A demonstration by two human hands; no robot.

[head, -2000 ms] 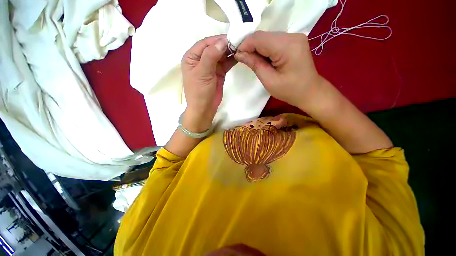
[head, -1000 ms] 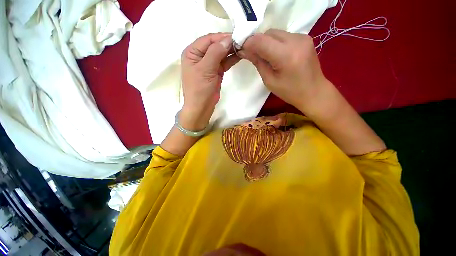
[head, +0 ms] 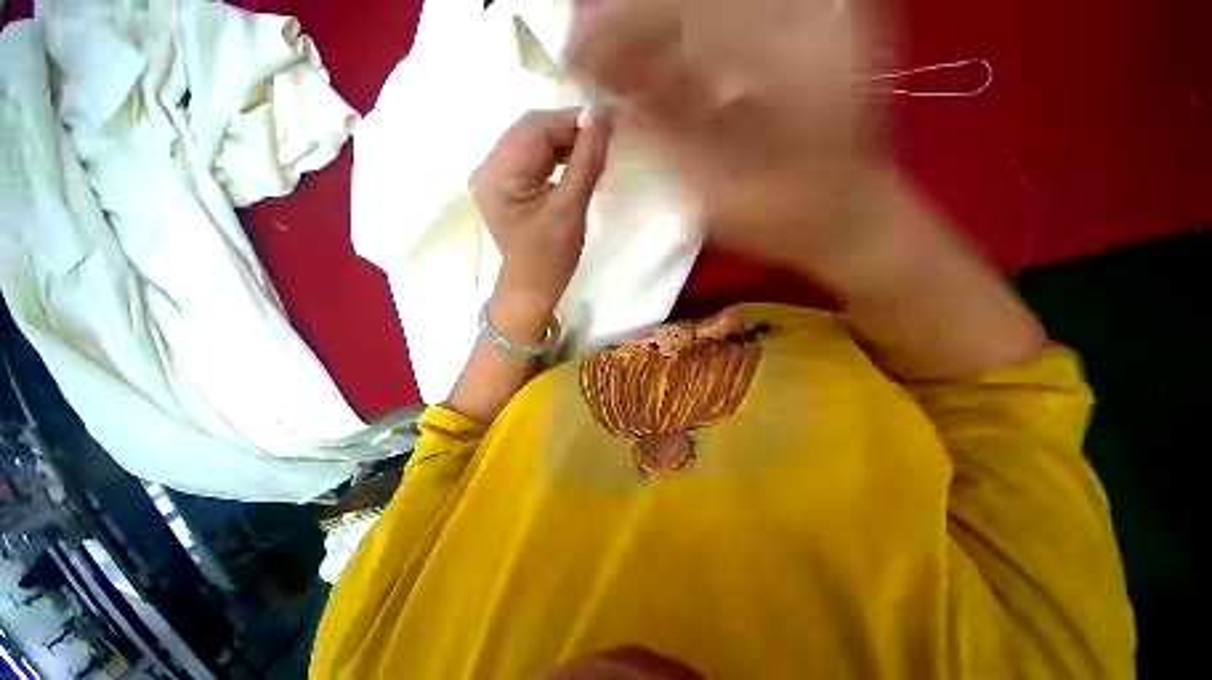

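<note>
A cream-white garment [head: 425, 173] lies spread in front of me, its top cut off by the frame edge. My left hand [head: 538, 199] pinches its edge between thumb and fingers at the neckline. My right hand [head: 731, 120] is strongly blurred and raised just above and right of the left fingertips, over the garment. Its fingers look closed together, but what they hold cannot be seen. A pale thread loop [head: 964, 80] lies on the red cloth right of my right hand. The label and any needle are not visible.
A crumpled cream-white cloth pile [head: 146, 253] fills the left side. The table has red cloth [head: 1103, 133], with dark green cloth [head: 1130, 372] at right near the edge. Metallic machine parts [head: 93, 571] show at lower left. A pale bangle is on my left wrist.
My right hand has lifted up from the left fingertips and now covers the label area. The thread loop on the red cloth has shortened and shifted left. My left hand still pinches the garment.
</note>
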